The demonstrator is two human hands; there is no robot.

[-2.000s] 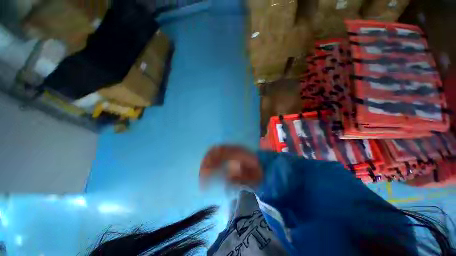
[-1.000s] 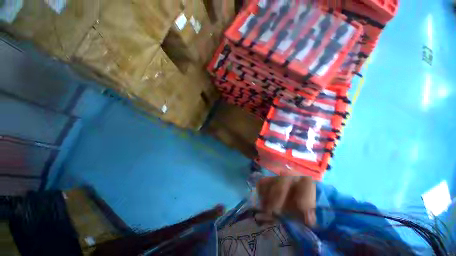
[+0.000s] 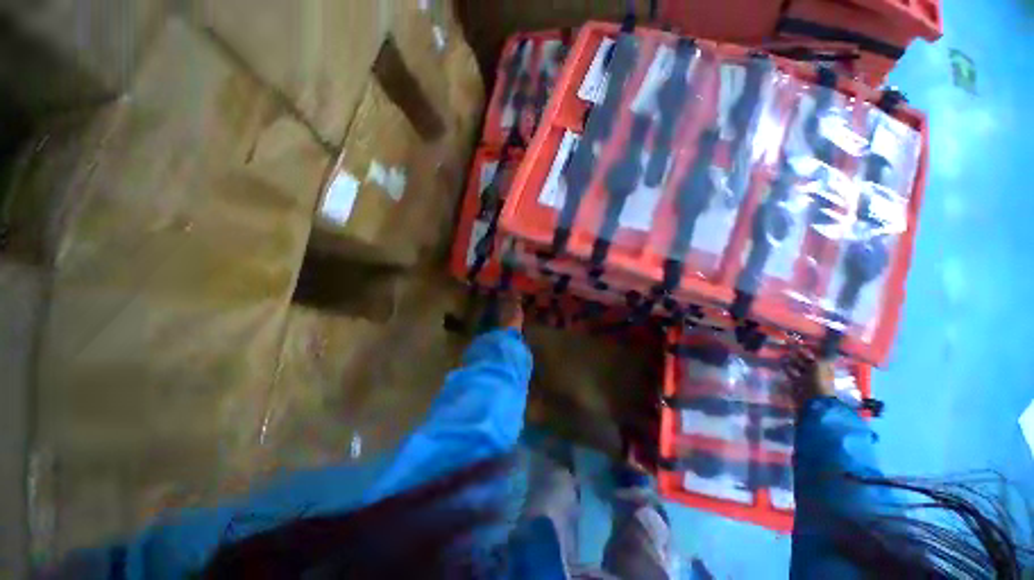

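An orange-red watch tray (image 3: 726, 244) tops a stack in front of me. Wristwatches with black straps (image 3: 692, 198) lie across it in several slots over white liner paper, under shiny clear film (image 3: 839, 159). My left hand (image 3: 509, 312) is at the stack's near left corner and holds its edge. My right hand (image 3: 812, 374) holds the near edge towards the right corner. The fingers of both hands are partly hidden at the trays. Strap ends stick out along the near edge.
Large brown cartons (image 3: 170, 261) stand on the left. Another watch tray (image 3: 726, 487) lies lower down, below my right hand. More trays show behind the left side of the stack, and red trays (image 3: 867, 23) stand at the far side. Blue floor (image 3: 975, 283) shows on the right.
The tray stack now looks larger and nearer. My hand has moved from in front of my body to the trays, and both hands now show at the stack's near edge.
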